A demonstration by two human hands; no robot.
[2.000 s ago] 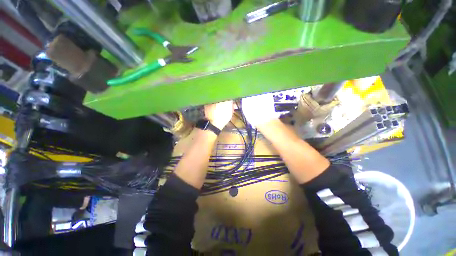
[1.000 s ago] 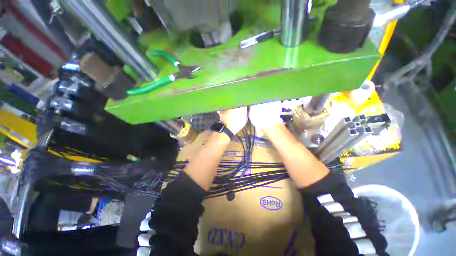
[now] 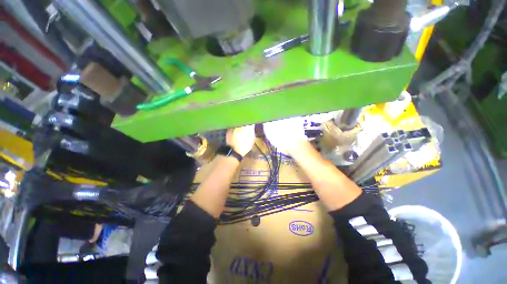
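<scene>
My left hand (image 3: 242,138), bare with a dark wristband, is at the front edge under the green platen (image 3: 267,100). My right hand (image 3: 284,135) is beside it, very bright and washed out, apparently in a white glove. The fingertips of both hands are hidden or overexposed, so their grip cannot be told. Black cables (image 3: 274,166) run down from between the hands and curve across the cardboard sheet (image 3: 272,233). Part of the mould area, a bright metal surface, shows beside the right hand.
Green-handled cutters (image 3: 201,84) and a small silver-black tool (image 3: 286,46) lie on the platen. Chrome tie bars (image 3: 322,28) pass through it. Metal profiles (image 3: 383,150) are at right, a white tub (image 3: 457,238) lower right, hanging cable bundles (image 3: 83,195) at left.
Compared with one second ago, my left hand has shifted slightly left and a small gap shows between the hands. The view has moved slightly.
</scene>
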